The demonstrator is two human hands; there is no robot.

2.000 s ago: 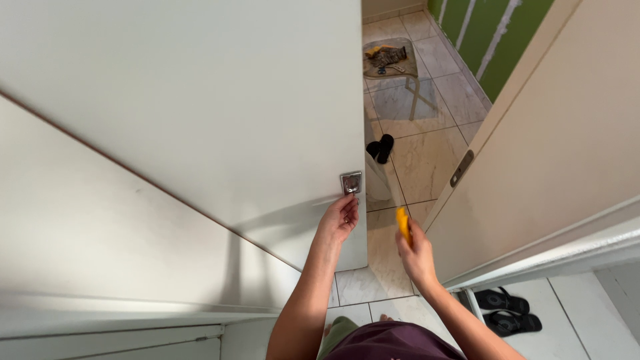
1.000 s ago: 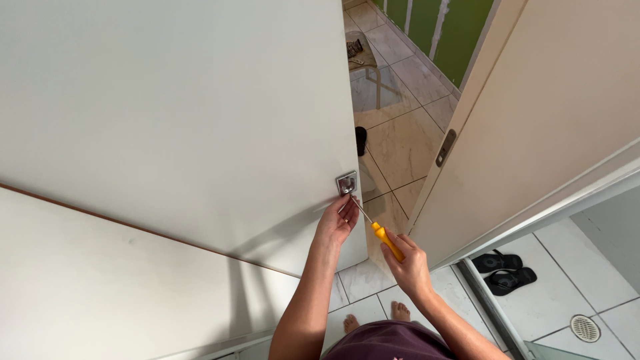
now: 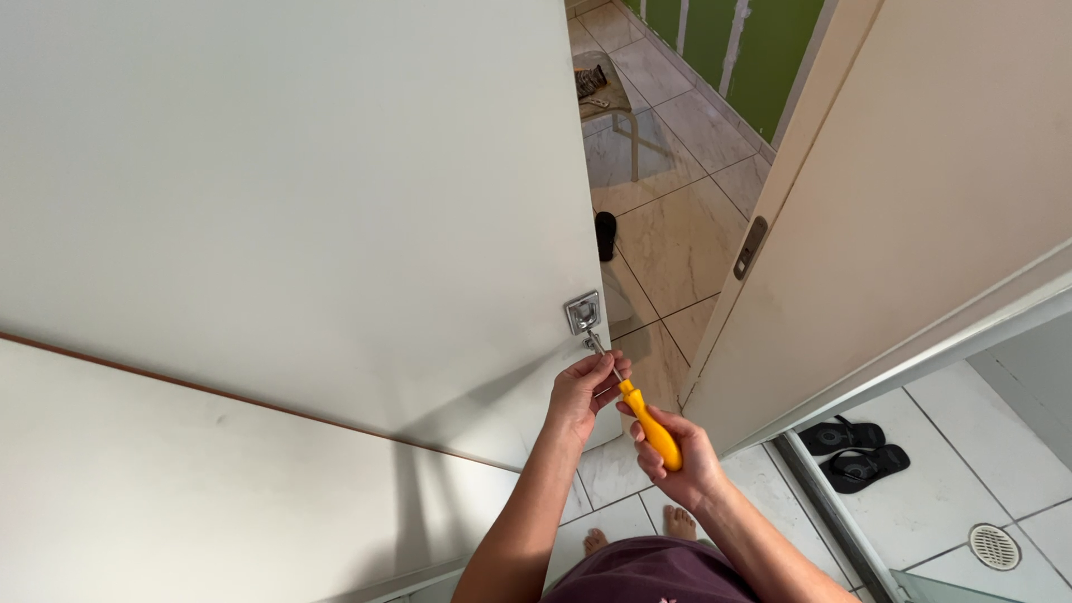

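Note:
A screwdriver with a yellow handle [image 3: 655, 429] lies in my right hand [image 3: 682, 456], its shaft slanting up and left to the door edge. My left hand [image 3: 584, 389] pinches the thin shaft between thumb and fingers. The tip reaches the lower part of a chrome door fitting, just under its square metal plate [image 3: 583, 312], which is mounted near the edge of a white door [image 3: 377, 209]. Whether the tip sits in a screw head cannot be seen.
A door frame with a metal strike plate [image 3: 750, 248] rises at right. Beyond the doorway stand a stool [image 3: 615, 96] bearing items and a black shoe [image 3: 605, 236]. Black flip-flops [image 3: 863, 467] and a round floor drain [image 3: 994, 546] are at lower right. My bare feet show below.
Two seconds ago my right hand held the screwdriver away from the fitting; its shaft has since come to the fitting, and my left hand is now on the shaft. The view has shifted.

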